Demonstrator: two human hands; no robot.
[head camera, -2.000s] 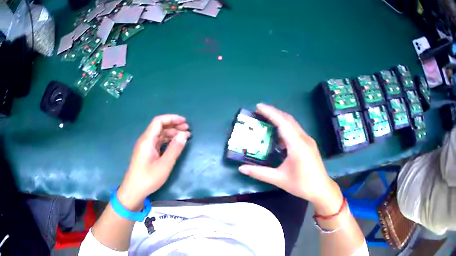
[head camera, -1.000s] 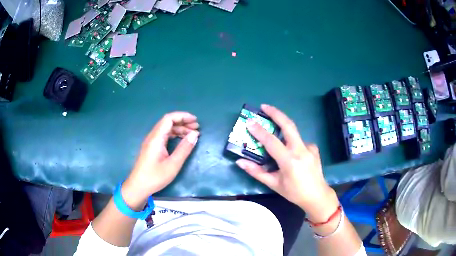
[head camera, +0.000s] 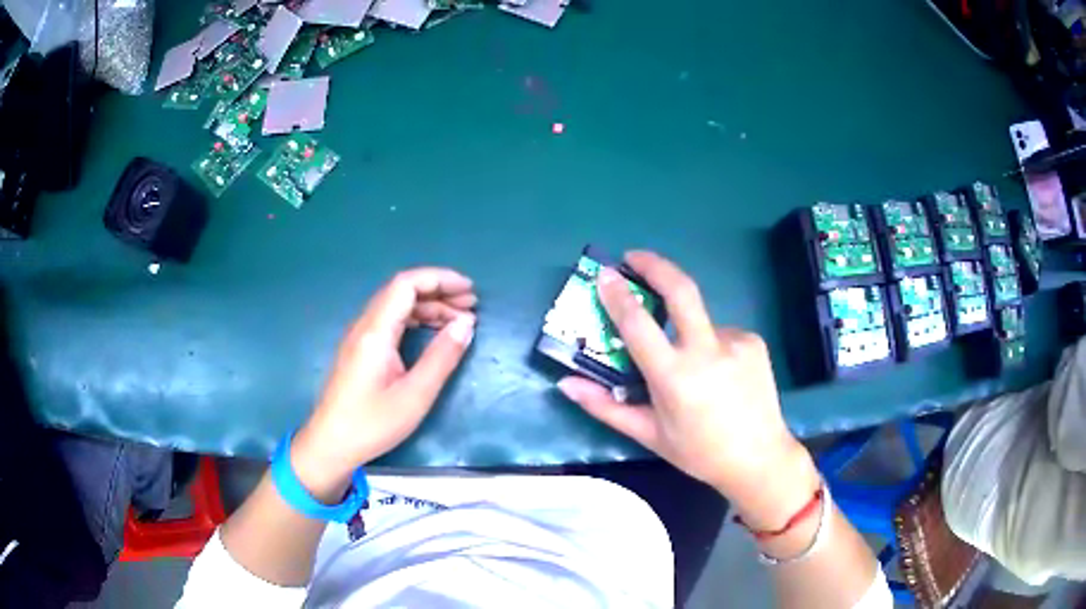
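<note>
A black square housing (head camera: 565, 353) with a green circuit board (head camera: 576, 312) in its open side is near the mat's front edge, board facing up and white with glare. My right hand (head camera: 691, 369) grips the housing from the right, with the index fingertip on the board and the thumb at the near side. My left hand (head camera: 403, 352) is to the left, apart from the housing, fingers curled with a gap between thumb and fingers. Nothing can be made out in it; its palm side is partly hidden.
A speaker half (head camera: 155, 207) stands at left. Circuit boards (head camera: 298, 170) and grey-pink squares (head camera: 295, 105) are piled at the far left. Finished units (head camera: 857, 324) stand in rows at right. A phone (head camera: 1027, 140) is at the far right. A person's sleeve (head camera: 1012, 458) is at lower right.
My right index finger has come down onto the board, which it did not touch two seconds ago. The housing has tilted slightly. My left hand is nearly unchanged. The view has shifted a little.
</note>
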